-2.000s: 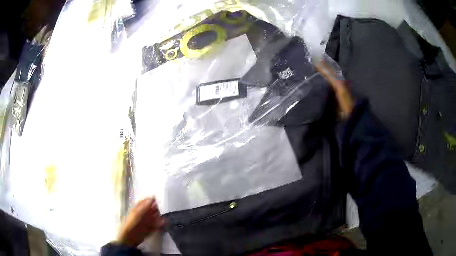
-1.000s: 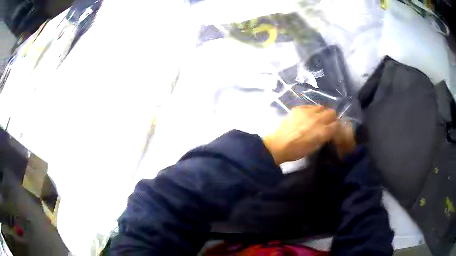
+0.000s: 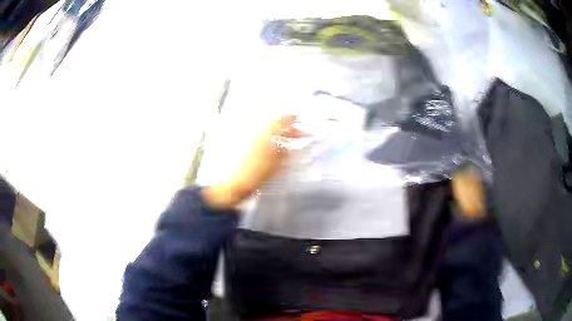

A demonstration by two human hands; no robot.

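A dark denim jacket lies folded in front of me, with a pale paper sheet on it. A clear polybag with yellow print covers its upper part, collar included. A metal button shows below the sheet. My left hand is blurred over the left part of the sheet and bag; whether it grips plastic cannot be told. My right hand is at the jacket's right edge by the bag, blurred and partly hidden; its grip is unclear.
A bright, glaring pile of empty polybags lies to the left. Dark waiting jackets lie at the right edge. Shiny plastic-covered shapes show at the top left. A cardboard box stands below the table at the left.
My left hand was at the lower left corner, then crossed to my right hand, and is now back at the left side. The bag now covers less of the jacket's lower part.
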